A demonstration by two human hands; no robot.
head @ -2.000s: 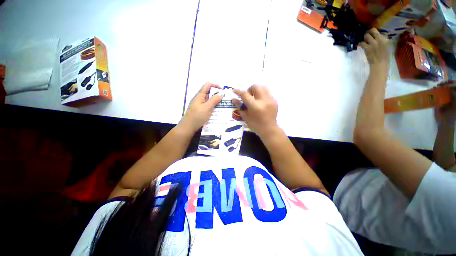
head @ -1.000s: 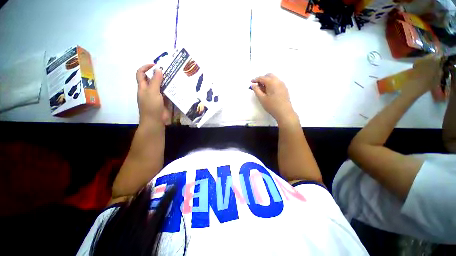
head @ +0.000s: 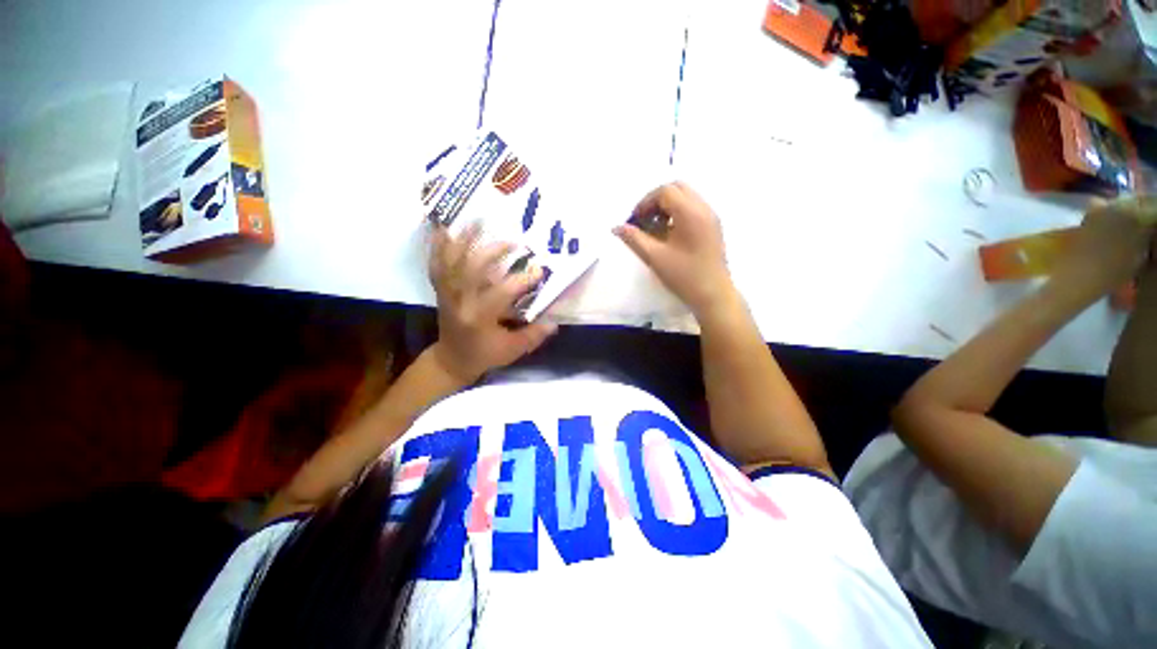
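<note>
A retail carton (head: 489, 190) lies tilted at the table edge in front of me, its white back panel with dark title strip, coil picture and black product pictures facing up. My left hand (head: 480, 298) is spread over its lower left part with the fingers on the panel. My right hand (head: 679, 247) is just right of the carton, thumb and fingertips close together. Something small and dark shows at its fingertips, too small to name. A pale sheet is faintly visible at the table edge between the hands.
A second carton (head: 203, 171) stands at the left beside a white pad (head: 70, 159). At the right are a neighbour's arms (head: 990, 406), an orange box (head: 1021, 256), a dark tangled heap (head: 895, 57), more orange cartons (head: 1078, 133) and thin strips on the white table (head: 812, 216).
The carton went from upright between both hands to tilted on the left. My left hand has since moved from its upper left side down onto its lower part. My right hand came away from it.
</note>
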